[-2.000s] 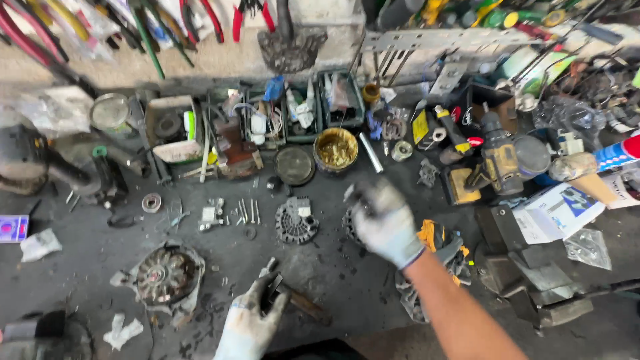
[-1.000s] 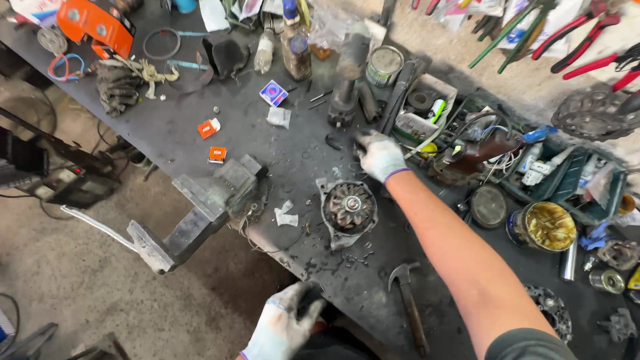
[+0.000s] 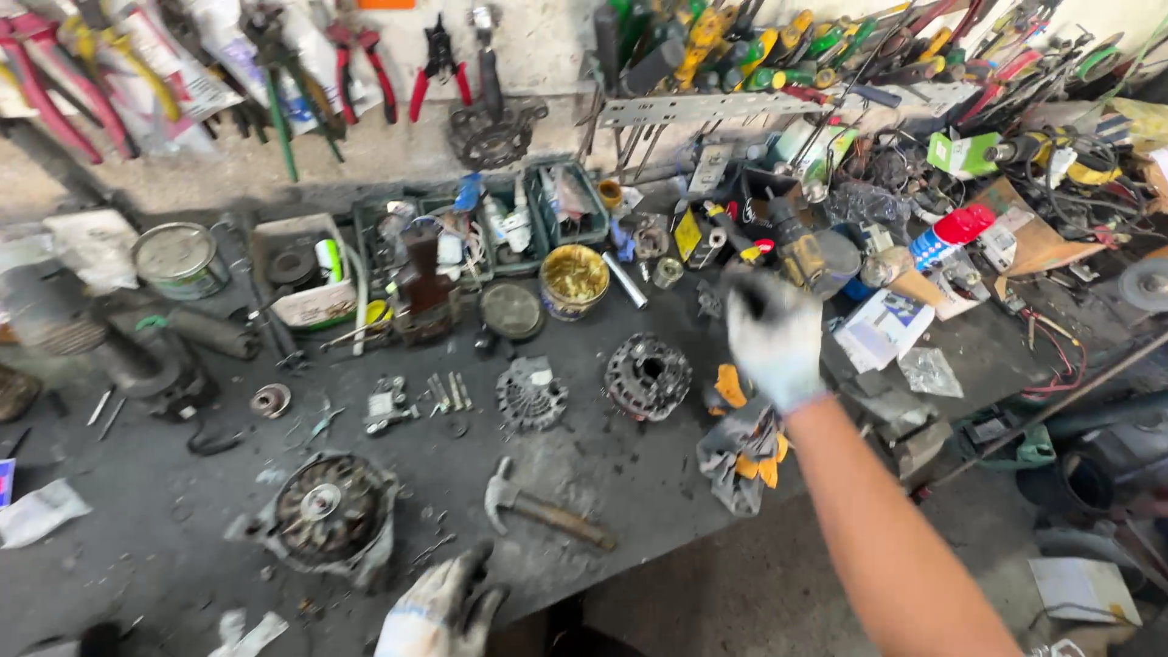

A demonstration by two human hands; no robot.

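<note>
My right hand (image 3: 774,333), in a white glove with dark fingertips, is over the right part of the bench, nearest the cordless drill (image 3: 794,242); its fingers are blurred, so I cannot tell whether it holds anything. At the front edge, my left hand (image 3: 443,607), gloved too, has its fingers apart and holds nothing. Between the hands lies a claw hammer (image 3: 552,516) with a wooden handle. An alternator half with its rotor (image 3: 330,504) sits left of the hammer. Behind the hammer are a round slotted metal housing (image 3: 648,376) and a grey alternator part (image 3: 532,392).
An open tin of grease (image 3: 574,278), green trays (image 3: 568,203) and a lidded can (image 3: 181,260) stand along the back. A grey and orange glove (image 3: 741,456) lies near the front edge. Pliers (image 3: 360,68) hang on the wall. A spray can (image 3: 951,234) and clutter are at the right.
The view has swung right since one second ago. My right hand, then beside the alternator half at the left, is now at the right near the drill. Two seconds ago, the left hand was beside the hammer.
</note>
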